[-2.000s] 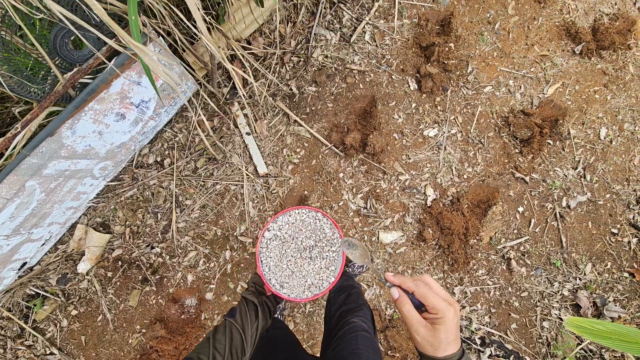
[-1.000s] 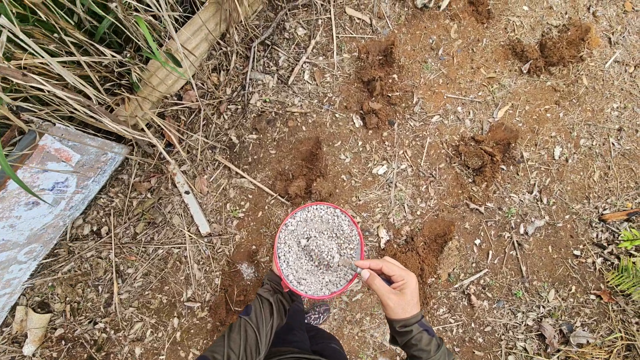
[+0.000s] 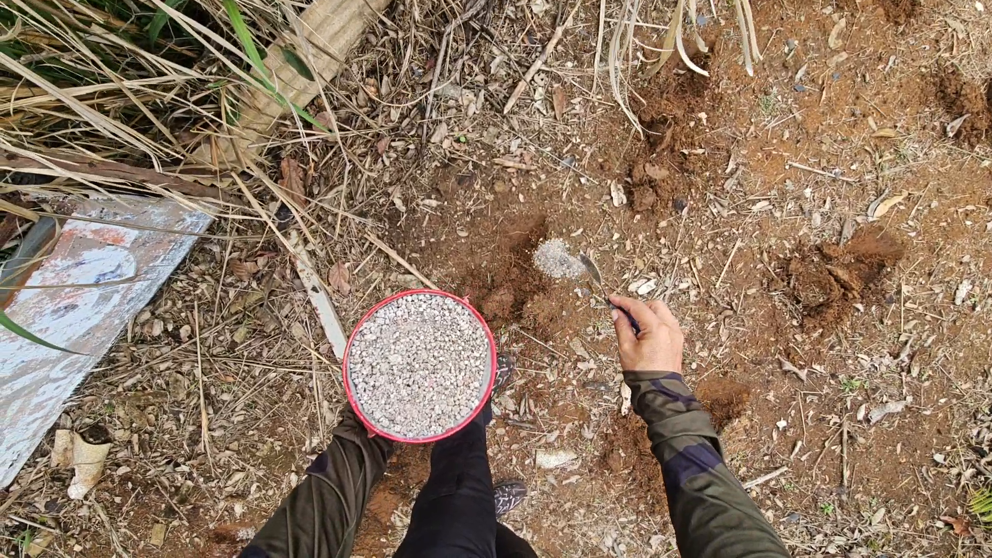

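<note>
A round red-rimmed container [image 3: 419, 366] full of pale grey granules is held in front of my legs. My left sleeve reaches to its lower left side, but the left hand itself is hidden beneath the container. My right hand [image 3: 652, 335] grips the dark handle of a metal spoon [image 3: 593, 271], its bowl tilted on edge. Just left of the spoon bowl, a small patch of pale granules [image 3: 557, 259] shows over the reddish soil beside a dug spot [image 3: 508, 279].
Other dug spots of loose soil [image 3: 841, 271] lie to the right and above [image 3: 659, 167]. A weathered painted sheet [image 3: 85, 287] is at the left, below dry grass and a plank [image 3: 310, 62]. A narrow wood strip [image 3: 318, 294] lies left of the container. Shoes [image 3: 508, 496] show below.
One second ago the spoon was in the granules of the container. My right hand has moved out to the right and forward, and pale granules now show beside the spoon bowl.
</note>
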